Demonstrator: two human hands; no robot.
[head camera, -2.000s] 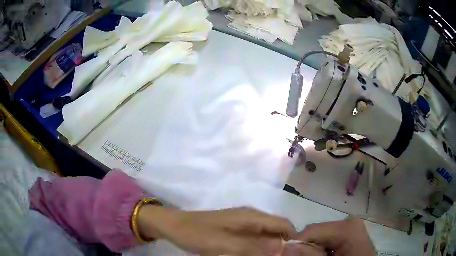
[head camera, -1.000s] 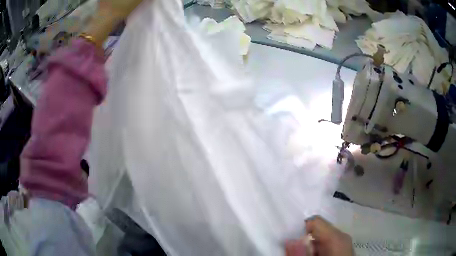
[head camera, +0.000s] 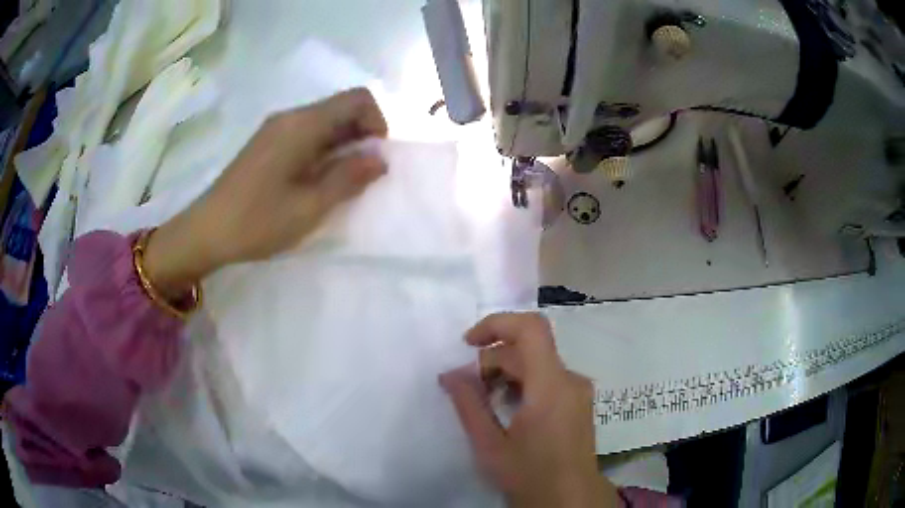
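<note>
A large white cloth lies over the table left of the machine and hangs toward me. My left hand pinches its upper edge between thumb and fingers, left of the lamp. My right hand is at the cloth's right side near the front, thumb and fingertips close to the cloth; whether they grip it is unclear. The presser foot and needle stand just right of the cloth's upper right part, under the sewing machine head.
Pink thread snips and a pale pointed rod lie on the machine bed. The lamp hangs left of the head. Cream strips lie at the upper left. A printed ruler runs along the front edge.
The view has moved closer to the machine. The cloth, lifted and stretched between both hands a second ago, is now lowered onto the table beside the needle. My left hand has come down toward the lamp.
</note>
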